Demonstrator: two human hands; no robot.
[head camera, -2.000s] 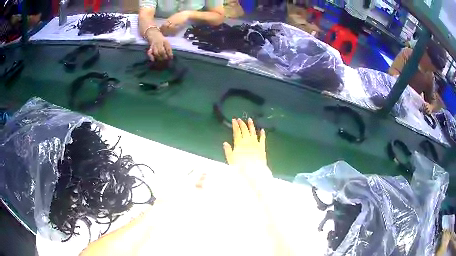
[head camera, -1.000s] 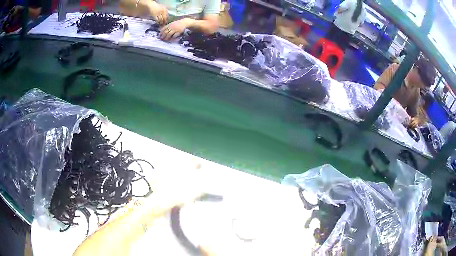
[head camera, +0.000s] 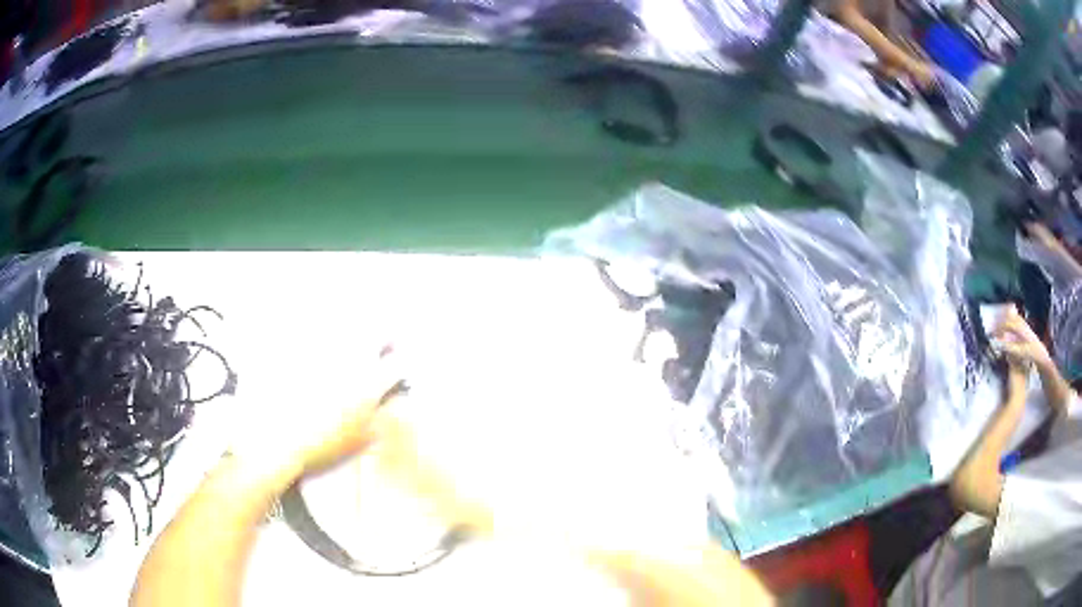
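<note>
A dark headband (head camera: 356, 564) lies as an open arc over the bright white sheet (head camera: 510, 320), low in the middle. My left hand (head camera: 338, 433) comes from the lower left and is closed around the headband's left end; a small dark part shows at its fingertips. My right hand (head camera: 433, 468) comes from the lower right, is blurred and washed out, and reaches to my left fingertips, beside the headband's right end. Its grip cannot be made out. A heap of thin black curved strips (head camera: 113, 397) lies at the left. Broader black pieces (head camera: 688, 326) lie at the right.
A clear bag (head camera: 819, 344) lies around the right-hand pieces; another clear bag (head camera: 18, 368) edges the left heap. The green belt (head camera: 356, 166) runs behind the sheet with dark headbands (head camera: 629, 107) on it. Another person's hands (head camera: 1014, 338) show at the far right.
The view has swung right and down. My right hand, earlier out over the belt, is now over the sheet by my left hand. The headband has come between my hands.
</note>
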